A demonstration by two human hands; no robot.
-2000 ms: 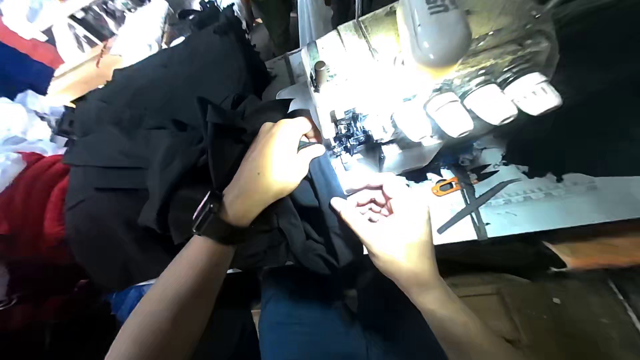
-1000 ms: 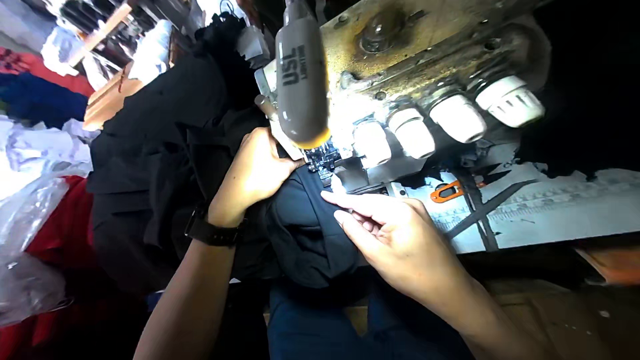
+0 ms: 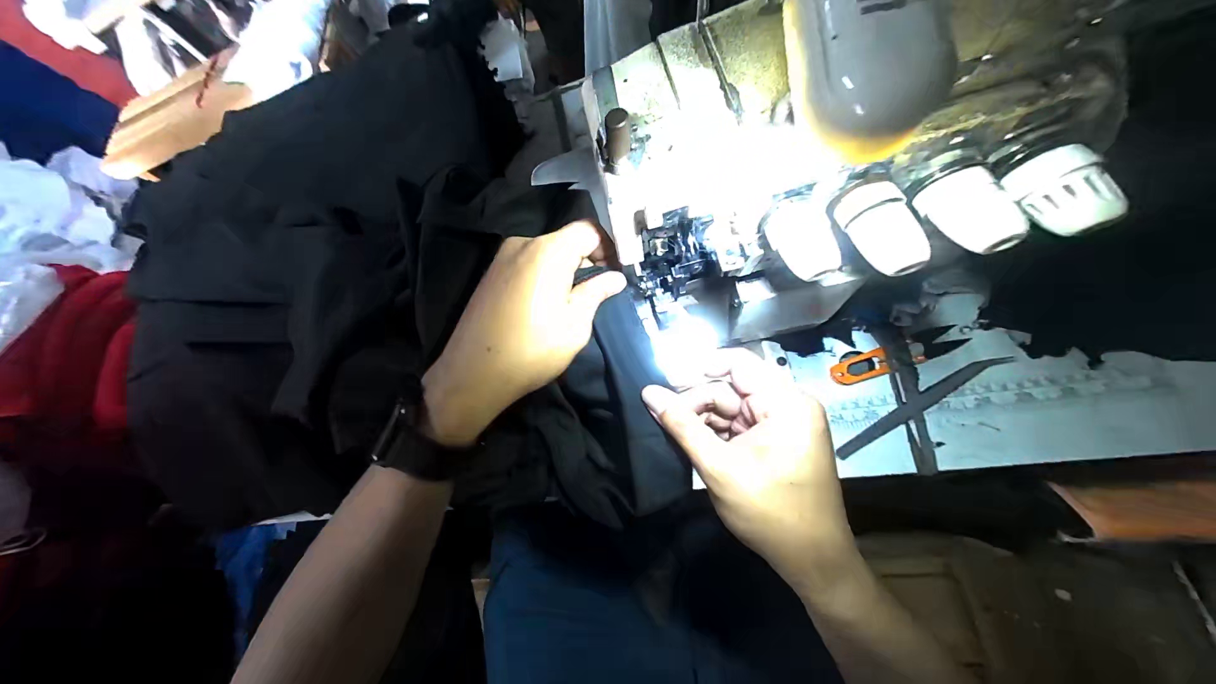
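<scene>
Black fabric (image 3: 285, 285) spreads from the left up to an overlock-type sewing machine (image 3: 665, 104), whose presser-foot area (image 3: 674, 252) is brightly lit. My left hand (image 3: 532, 323), with a dark watch on its wrist, pinches the fabric between thumb and fingers just left of the foot. My right hand (image 3: 750, 427) is at the fabric's right edge below the foot, thumb and fingertips drawn together; glare hides whether cloth lies between them. A grey lamp head (image 3: 874, 66) hangs over the machine, above several white knobs (image 3: 879, 228).
Orange-handled thread snips (image 3: 860, 366) and a dark pair of crossed blades (image 3: 917, 404) lie on the pale table (image 3: 1073, 408) to the right. Red cloth (image 3: 71, 351) and white plastic-like material (image 3: 57, 209) are piled at the far left. A wooden piece (image 3: 176, 114) stands behind.
The view has shifted and come closer since a second ago. Both hands stay beside the presser foot on the black fabric; the right thumb and fingers have changed their pose slightly.
</scene>
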